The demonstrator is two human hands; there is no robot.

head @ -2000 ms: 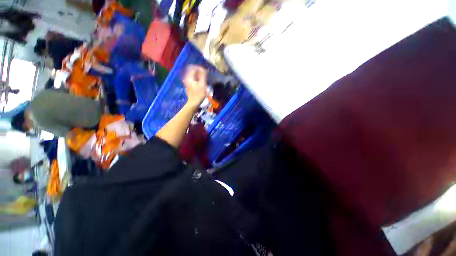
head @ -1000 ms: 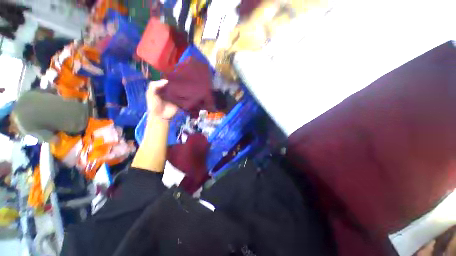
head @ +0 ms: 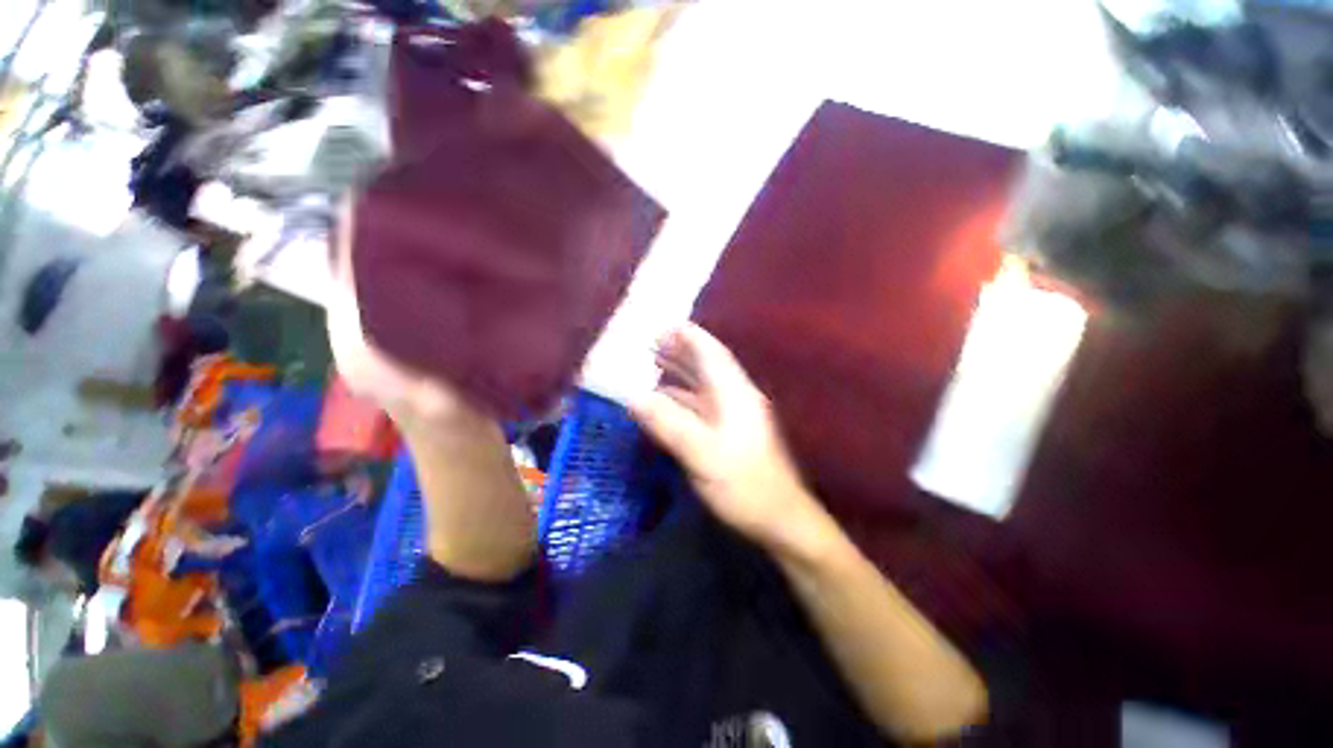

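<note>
My left hand [head: 395, 365] holds a maroon cut piece [head: 497, 249] up at the left of the table; the cloth hides most of its fingers. My right hand [head: 716, 417] is at the table's near edge with its fingers partly curled and apart, and no held thing shows in it. A large maroon garment panel [head: 877, 292] lies on the white table to the right of my right hand. A white strip [head: 1001, 402] lies on the panel, its far end lit brightly.
A blue slotted basket [head: 585, 482] is below the table edge between my forearms. More maroon cloth [head: 439, 81] is at the back left. Orange goods [head: 161, 570] and a red box [head: 351, 424] are at the left. A blurred dark machine shape [head: 1170, 219] is at upper right.
The view has swung right towards the table. My left hand has lifted the maroon piece from over the basket to the table's left side. My right hand and the white strip now show.
</note>
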